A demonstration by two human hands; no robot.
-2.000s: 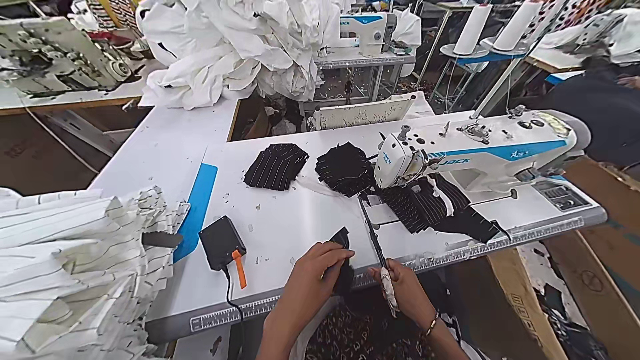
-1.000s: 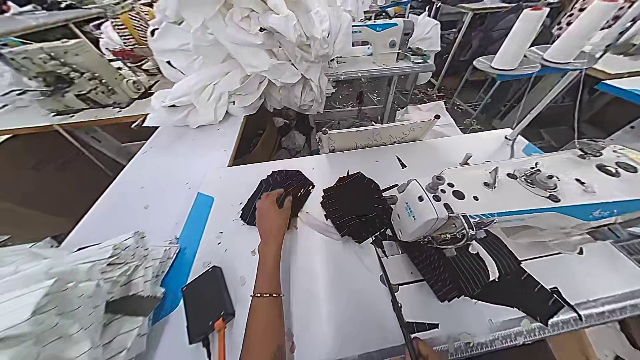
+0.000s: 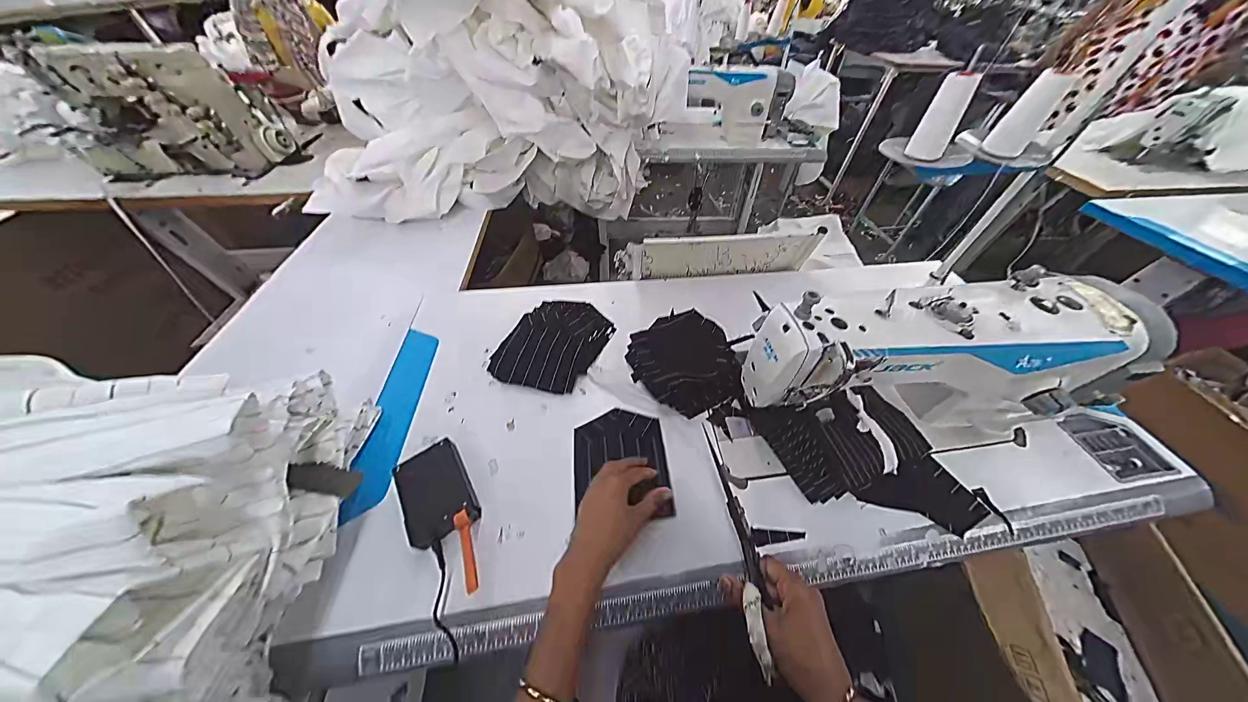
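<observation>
My left hand [image 3: 620, 507] rests with bent fingers on a black pinstriped fabric piece [image 3: 616, 439] lying on the white table; whether it grips the piece I cannot tell. At the table's front edge my right hand [image 3: 785, 609] holds scissors [image 3: 739, 517] with cloth-wrapped handles, the blades pointing away from me. Behind the piece lie two stacks of dark pinstriped pieces, one at the left [image 3: 552, 343] and one in the middle [image 3: 684, 363]. More striped fabric [image 3: 829, 448] lies below the head of a Jack sewing machine [image 3: 936, 341]. A small dark scrap [image 3: 778, 536] is beside the blades.
White pleated fabric [image 3: 127, 526] is heaped at the left, beside a blue strip [image 3: 395, 424]. A black box [image 3: 436, 492] with a cable and an orange-handled tool [image 3: 467, 551] lie nearby. A measuring tape [image 3: 624, 609] runs along the front edge. White cloth [image 3: 507, 97] is piled behind.
My left hand was on the left stack one second ago; it is now nearer me, on a single striped piece. The scissors stay in my right hand. The view has shifted.
</observation>
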